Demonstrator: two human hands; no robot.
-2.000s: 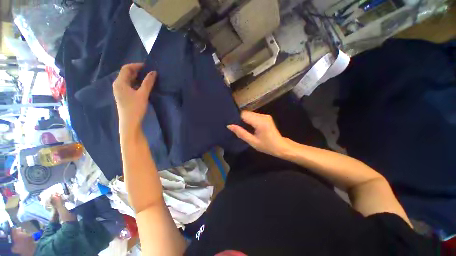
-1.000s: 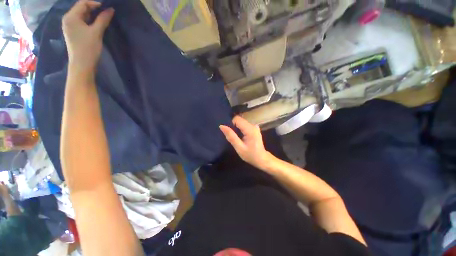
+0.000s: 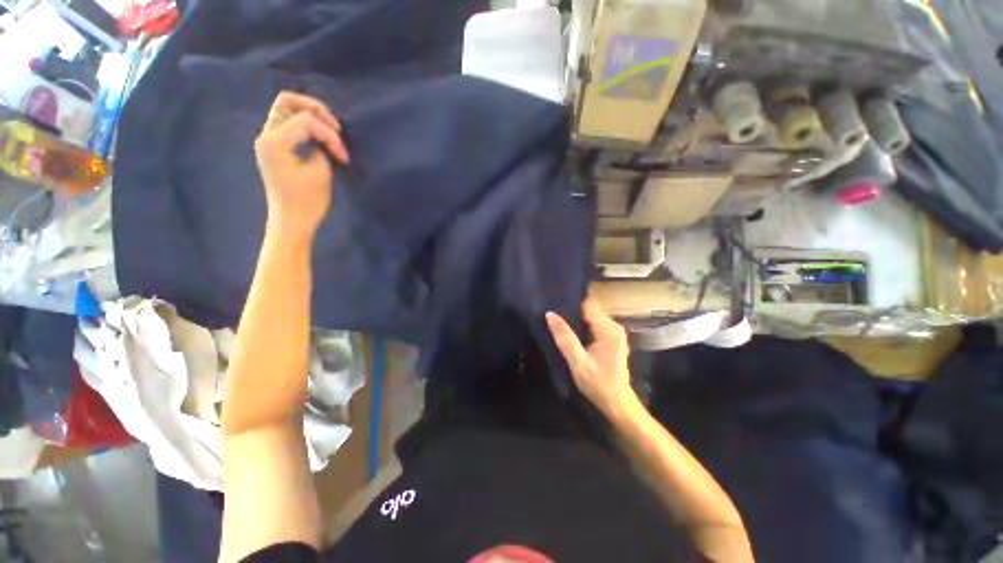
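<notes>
A large navy garment panel point(image 3: 220, 209) lies left of the overlock machine point(image 3: 643, 77) and hangs over the table's front edge. My left hand point(image 3: 299, 148) is closed on a fold of the panel, with a bit of dark cloth between the fingers. My right hand point(image 3: 596, 352) holds the panel's right edge between thumb and fingers, just in front of the machine. The needle area is partly hidden by cloth. A white label strip point(image 3: 704, 330) hangs at the table edge, right of my right hand.
Tension knobs point(image 3: 794, 116) line the machine front. A tool tray point(image 3: 814, 277) is at right, with a pink-ended cone point(image 3: 860, 194) behind. A navy heap point(image 3: 770, 440) lies below right. White cloth point(image 3: 165, 385) hangs lower left. A bottle point(image 3: 50, 156) stands far left.
The view has turned and shifted. My left hand has come down from the upper left and closed on the cloth. The panel is more folded near the machine. My right hand stays at its edge.
</notes>
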